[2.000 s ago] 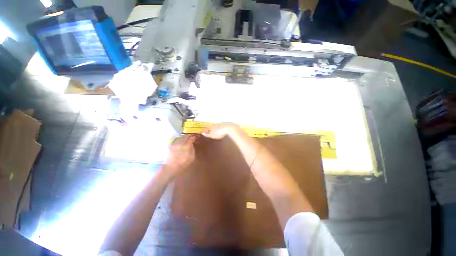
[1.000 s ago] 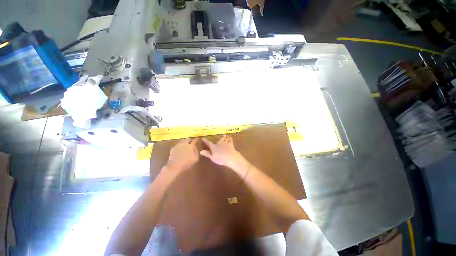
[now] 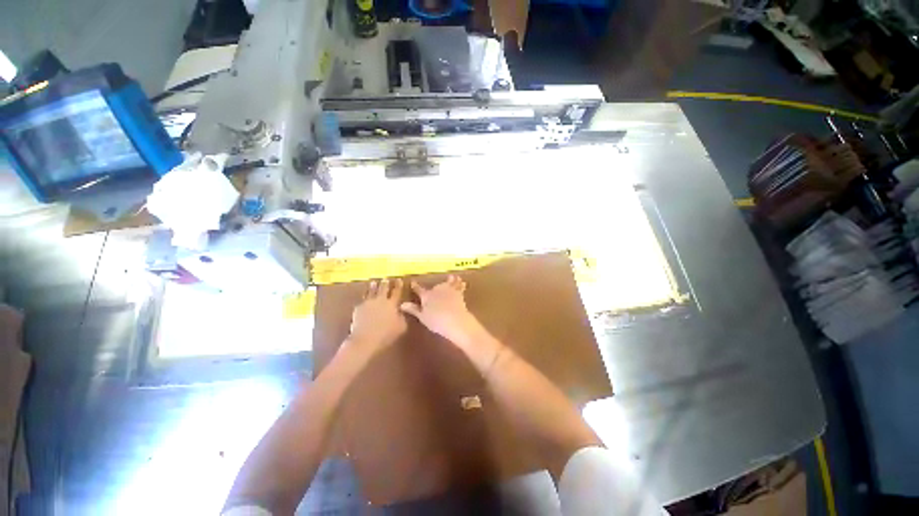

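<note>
A large flat brown panel (image 3: 534, 343) lies in front of me, its far edge along a long yellow template strip (image 3: 403, 267). A small pale label (image 3: 471, 402) is on the panel. My left hand (image 3: 378, 310) lies on the panel with fingers spread near the strip. My right hand (image 3: 441, 305) lies just beside it, fingers also spread and touching the panel. The panel lies flat and neither hand grips it. The off-white sewing head (image 3: 252, 247) is at the left end of the strip.
A bright white base plate (image 3: 484, 207) lies beyond the strip, with a grey carriage rail (image 3: 453, 111) behind it. A blue-framed screen (image 3: 86, 136) stands at left. Brown stacked panels (image 3: 12, 403) are at the left edge. Hanging pieces (image 3: 836, 252) are at right.
My hands were together at the strip's left part; they have moved apart and lie flat on the panel. The view has shifted right, and the panel's far edge lies straight along the strip.
</note>
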